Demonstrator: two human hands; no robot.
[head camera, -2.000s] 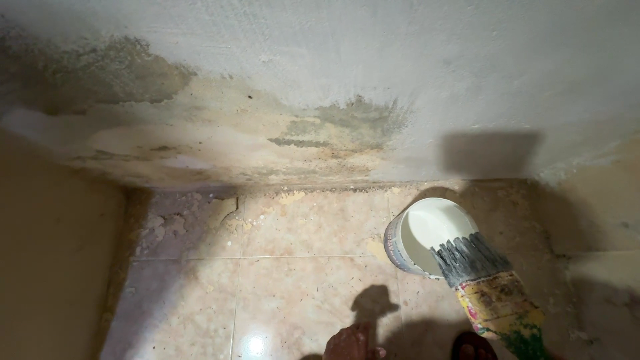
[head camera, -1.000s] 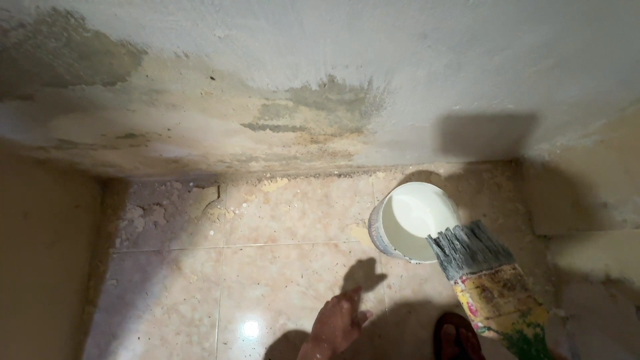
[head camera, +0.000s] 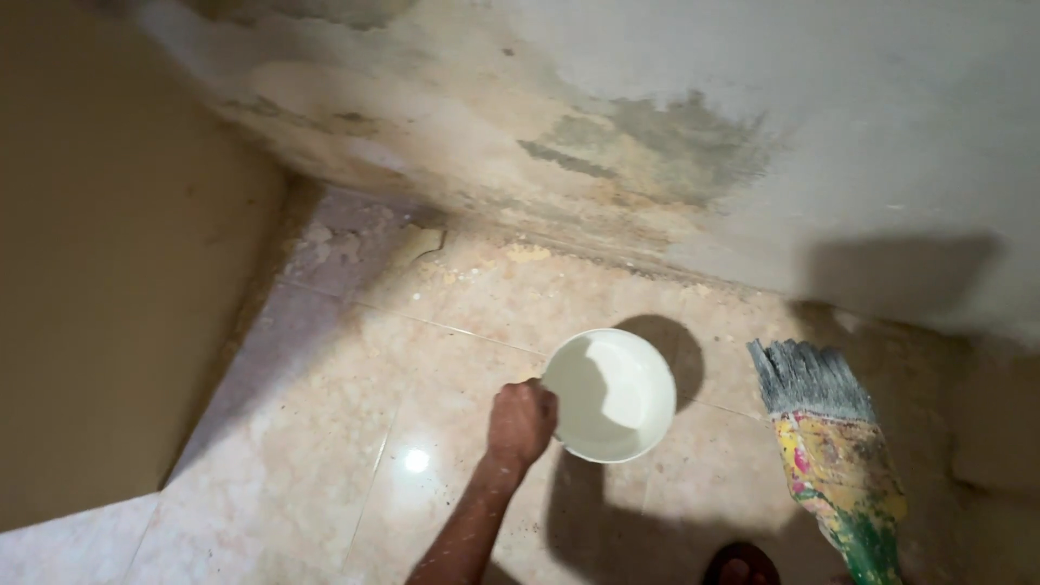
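Note:
My left hand (head camera: 522, 418) is closed on the left rim of a white plastic bucket (head camera: 670, 398), which holds white paint (head camera: 621, 382). The forearm bears small white specks. At the right, a wide paintbrush (head camera: 833, 455) points bristles up, with grey, paint-caked bristles, a yellow paint-stained ferrule and a green handle running off the bottom edge. My right hand is out of the picture, so its grip on the handle cannot be seen. The brush is right of the bucket, apart from it.
Behind the bucket is a wall (head camera: 853, 162), partly white, with stained, peeling patches (head camera: 674, 146) low down. A brown panel or side wall (head camera: 122, 268) stands at the left. Loose flakes (head camera: 341, 244) lie on the tiled floor (head camera: 325, 422) by the corner. A foot (head camera: 739, 565) shows at the bottom.
My left hand has come up from the bottom edge and taken hold of the bucket's rim. The bucket has moved away from the wall and from beneath the brush. The view has turned.

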